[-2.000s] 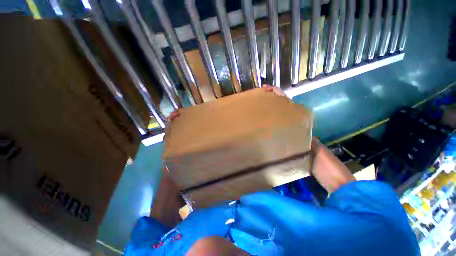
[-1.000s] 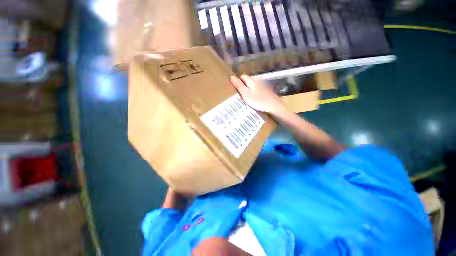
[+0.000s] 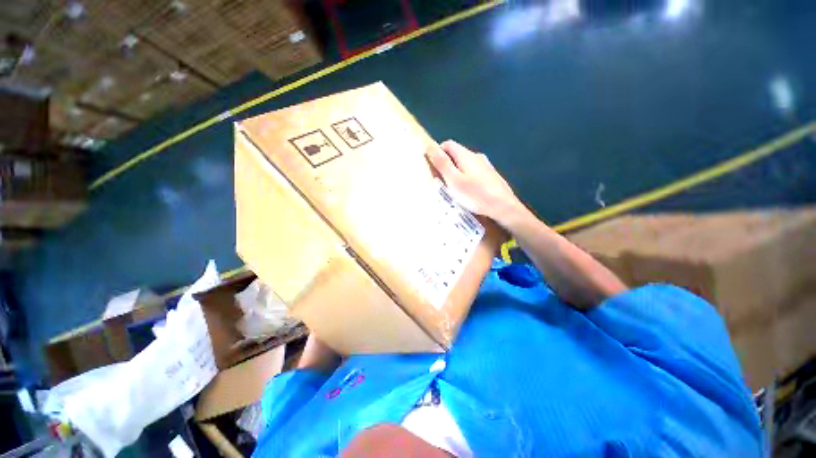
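Note:
A closed brown shipping carton is held tilted against my chest. Two printed handling symbols and a white shipping label show on its upper face. My right hand lies on the carton's right edge with the fingers bent over it. My left hand is hidden under the carton's lower left side; only the wrist shows there.
Stacked cartons stand at the upper left beyond a yellow floor line. A large carton is at the right. An open box with crumpled wrapping and a white sack are at the lower left. Green floor lies ahead.
The view has turned away from the rollers towards the floor and stacked cartons. The carton went from level to tilted against my chest, its label side now up. My right hand moved onto its upper edge.

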